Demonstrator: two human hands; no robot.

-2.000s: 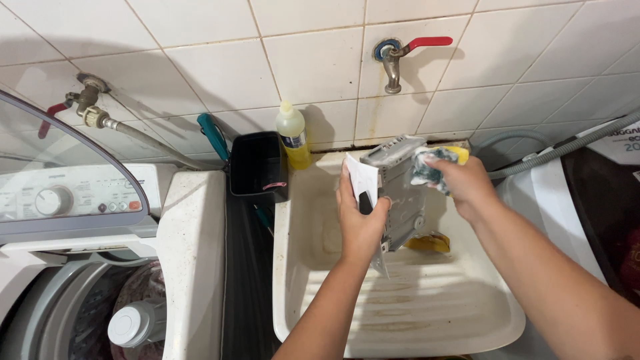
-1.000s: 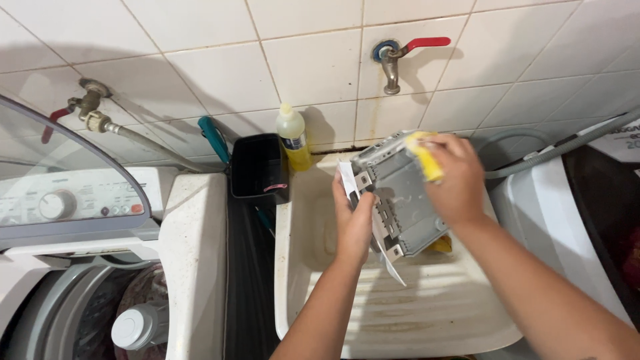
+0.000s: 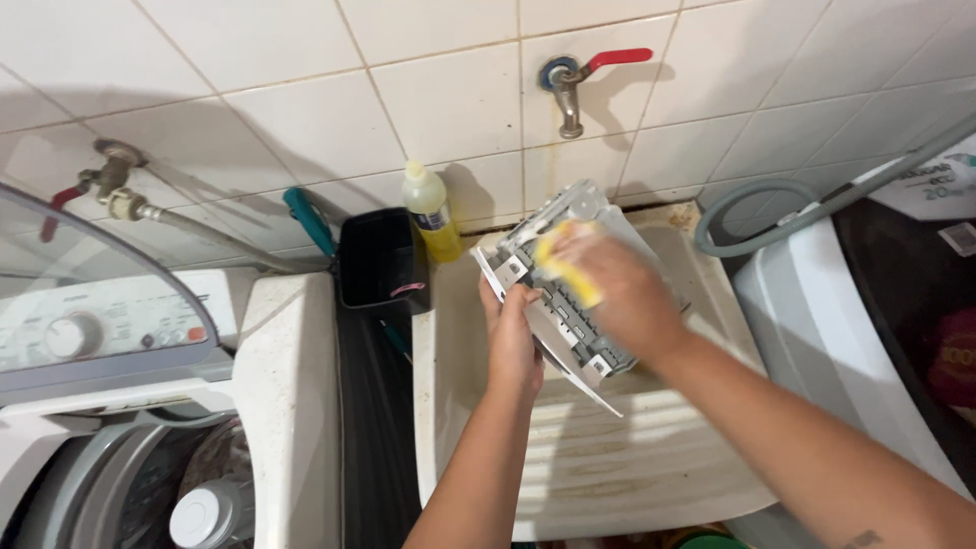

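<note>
A grey plastic tray-like part with slots and a white front panel (image 3: 583, 305) is tilted above a cream laundry sink (image 3: 648, 457). My left hand (image 3: 515, 332) grips it at the white panel's edge. My right hand (image 3: 621, 293), blurred, holds a yellow sponge (image 3: 564, 259) against the part's slotted side. The part's far end reaches toward the wall below the metal tap (image 3: 569, 107) with a red lever. Part of the sink basin is hidden behind the hands and the part.
A bottle of yellow liquid (image 3: 435, 217) and a black container (image 3: 383, 263) stand by the sink's back left corner. An open top-loading washing machine (image 3: 293, 366) is at left. A grey hose (image 3: 770, 244) loops at right, above a white appliance (image 3: 808, 313).
The grey part has turned, showing its slotted side more. My right hand has moved over that side with the sponge. The yellow thing seen in the sink earlier is now mostly hidden.
</note>
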